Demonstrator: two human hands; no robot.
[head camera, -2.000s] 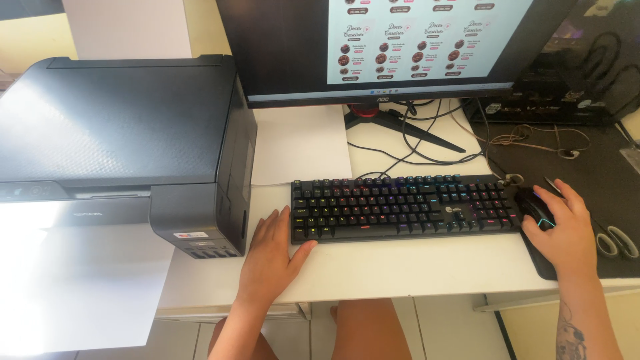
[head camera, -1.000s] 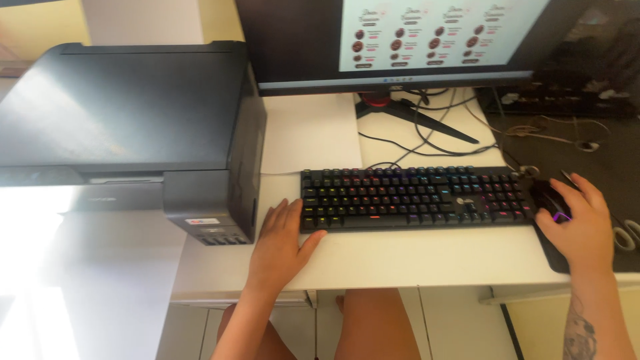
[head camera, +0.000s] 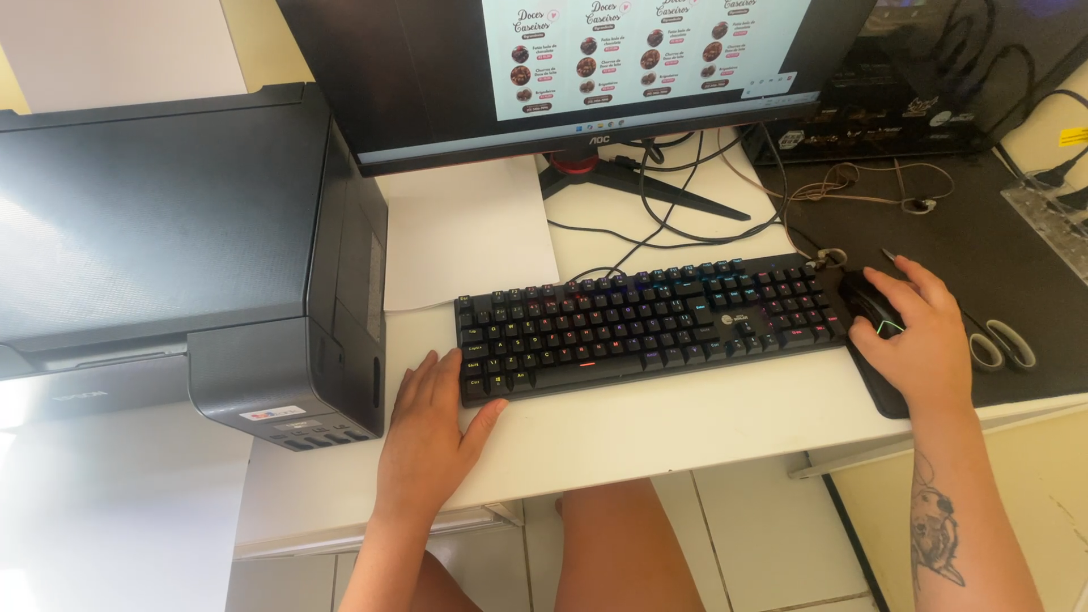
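My left hand (head camera: 429, 438) rests on the white desk (head camera: 646, 429) at the left end of a backlit black keyboard (head camera: 595, 357), its thumb by the lower left corner and its fingers against the side. On the right, my right hand (head camera: 922, 340) is closed over a black computer mouse (head camera: 871, 302), which shows a green light and sits on a dark mouse pad (head camera: 884, 387). Behind the keyboard stands an AOC monitor (head camera: 595, 140), whose screen shows repeated labels with round pictures and a small pop-up at the lower right.
A black Epson printer (head camera: 161, 212) stands at the left, with white paper (head camera: 110, 510) in front of it. A white sheet (head camera: 467, 229) lies under the monitor's left side. Cables (head camera: 663, 242) loop around the monitor stand (head camera: 680, 195). Scissors (head camera: 1007, 344) lie right of my right hand.
A small pop-up now shows at the lower right of the monitor's screen. The light on the mouse has gone from purple to green. Both hands keep their places.
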